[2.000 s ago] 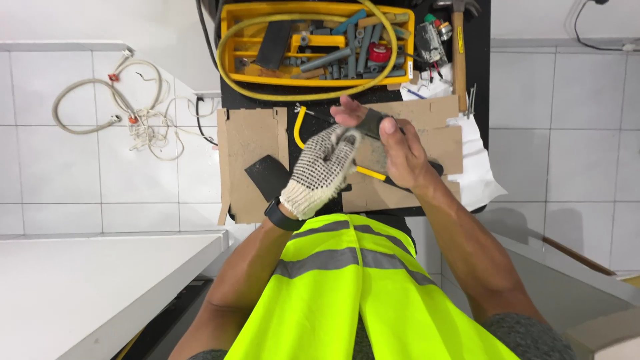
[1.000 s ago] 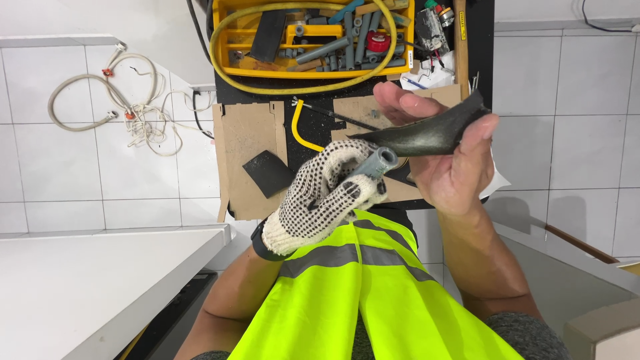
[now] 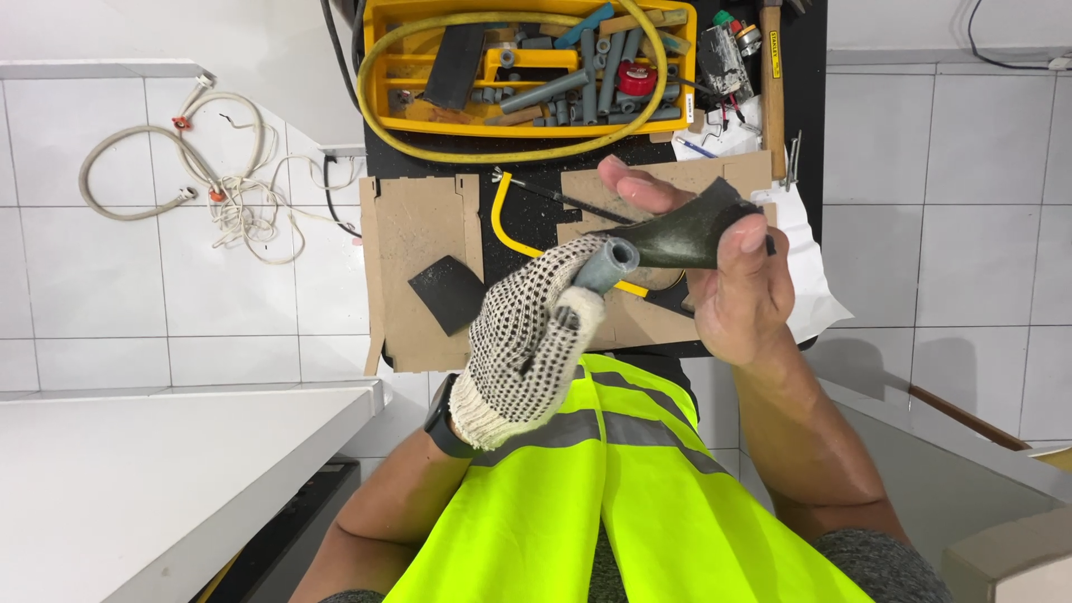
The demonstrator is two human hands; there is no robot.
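Note:
My left hand (image 3: 532, 335), in a white knit glove with black dots, grips a short grey plastic pipe (image 3: 605, 270), its open end facing up toward the camera. My bare right hand (image 3: 741, 285) holds a dark, curled sheet of sandpaper (image 3: 688, 234) between thumb and fingers. The sheet's left edge lies close beside the pipe's end; whether they touch I cannot tell. Behind both hands lies a hacksaw with a yellow frame (image 3: 505, 219), partly hidden. Another dark sandpaper piece (image 3: 448, 293) rests on the cardboard (image 3: 419, 218) at the left.
A yellow tray (image 3: 402, 124) of grey pipe pieces, with a red tape measure (image 3: 636, 79), stands at the table's back under a yellow hose (image 3: 469, 157). A wooden-handled hammer (image 3: 772, 100) and white paper (image 3: 800, 251) lie on the right. Hoses and cord (image 3: 239, 197) lie on the floor.
Two seconds ago my hands were close together, the dark sheet between them. They have since parted, showing the pipe's end in my left hand and the curled sheet in my right.

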